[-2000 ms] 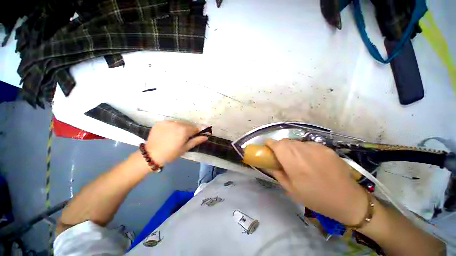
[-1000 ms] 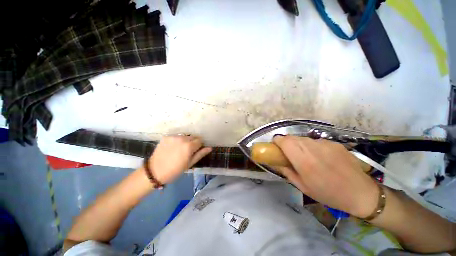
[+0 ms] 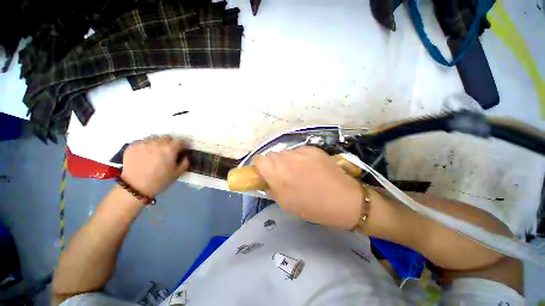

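A dark plaid strip [image 3: 209,164] lies along the near edge of the white table, running left to right. My left hand [image 3: 154,164] is on the strip near its left end, with its fingers on the cloth; the fingertips are partly blurred. My right hand [image 3: 311,185] is shut on the tan handle of the steam iron [image 3: 281,143]. The iron stands on the strip with its tip pointing left towards my left hand. The strip shows again to the right, beyond the iron and my right hand. The cloth under the iron is hidden.
A fanned stack of plaid pieces [image 3: 179,42] lies at the upper left. A dark phone [image 3: 477,75] and a blue cord [image 3: 431,51] lie at the upper right, beside yellow tape [image 3: 517,45]. A dark hose [image 3: 430,122] and a white tube [image 3: 412,206] trail right from the iron.
The iron and my right hand have moved left along the strip, and more strip shows to their right. My left hand has also moved left, towards the strip's left end.
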